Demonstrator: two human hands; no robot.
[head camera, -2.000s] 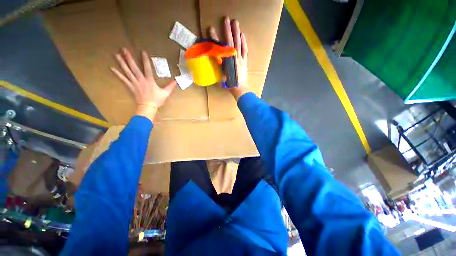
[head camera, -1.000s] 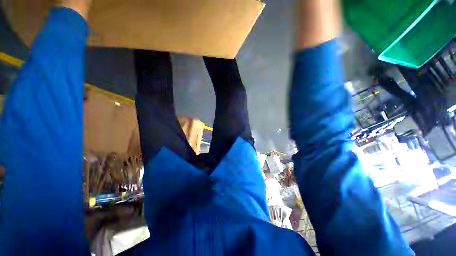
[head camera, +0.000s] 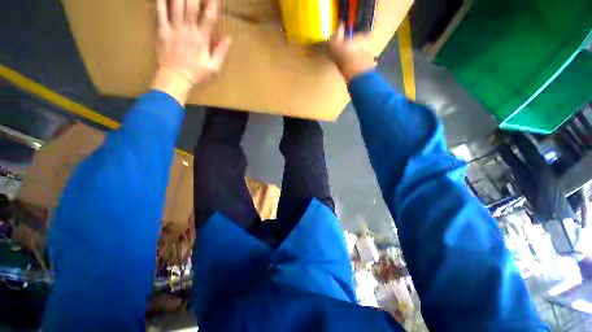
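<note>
A brown shipping carton (head camera: 272, 78) is at the top of the view, cut off by the edge. My left hand (head camera: 188, 45) lies on it with fingers spread and holds nothing. My right hand (head camera: 351, 52) is at the carton's right part, slightly blurred, and holds the tape dispenser (head camera: 351, 16) with its yellow tape roll (head camera: 310, 19). The top of the dispenser is cut off by the frame edge, and whether it touches the carton cannot be told.
A large green tote (head camera: 519, 65) is at the upper right. Yellow floor lines (head camera: 407, 58) run on both sides of the carton. Other brown cartons (head camera: 55, 165) stand at the left. Metal racks and white items are at the lower right.
The small white packets seen earlier on the carton are not in view now. Both hands left the carton, went partly out of view, and are back on it; the view has tilted toward my legs.
</note>
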